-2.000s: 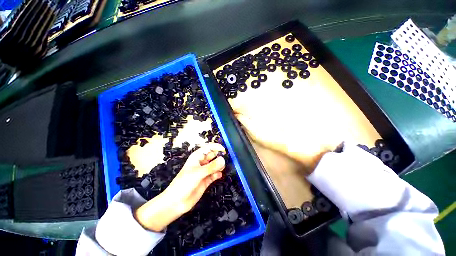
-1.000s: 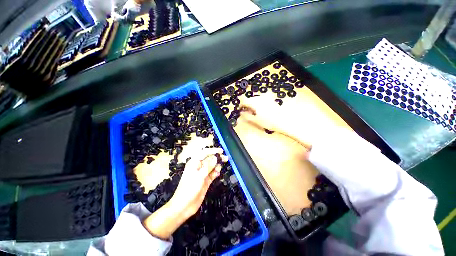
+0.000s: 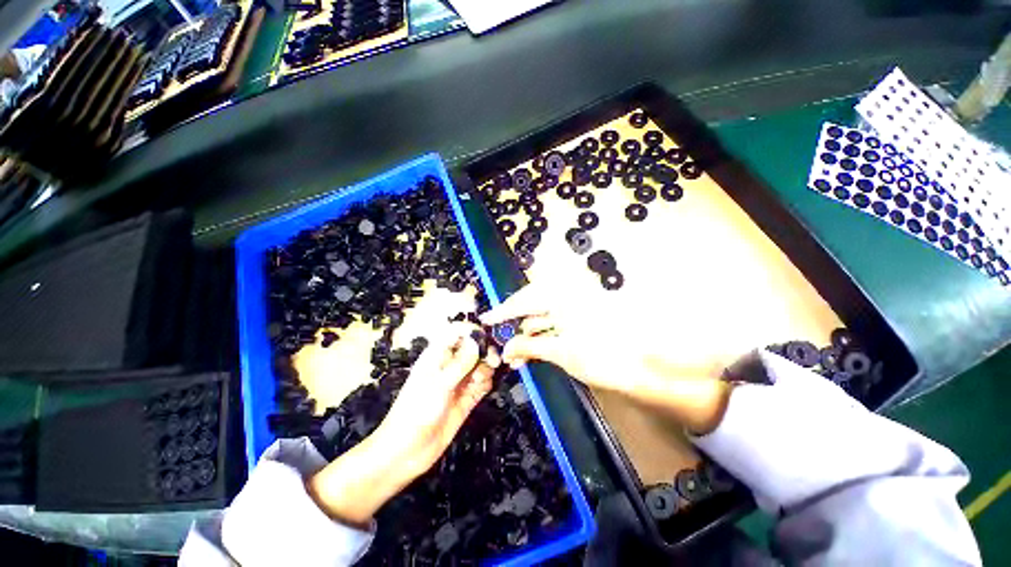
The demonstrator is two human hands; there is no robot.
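My left hand (image 3: 427, 395) is over the blue bin (image 3: 246, 332), its fingertips closed on a small black part (image 3: 477, 337). My right hand (image 3: 571, 346) meets it above the bin's right edge and holds a black ring (image 3: 506, 332) between thumb and fingers, close beside the small part. Whether the two pieces touch is hard to tell. The bin holds heaped small black parts. The black tray (image 3: 815, 271) has loose black rings (image 3: 608, 166) at its far end, a few nearer the middle, and larger black ring parts (image 3: 662, 501) at its near and right edges.
On the left lie a pocketed black tray (image 3: 100, 449) with round parts and stacked black trays (image 3: 78, 299). White sheets with black circles (image 3: 887, 188) lie at the right. A dark green channel runs behind, with trays of parts (image 3: 344, 33) beyond it.
My right hand has moved from the loose rings in the tray back to my left hand, now with a ring. A few rings lie nearer the tray's middle. My left hand stayed over the bin.
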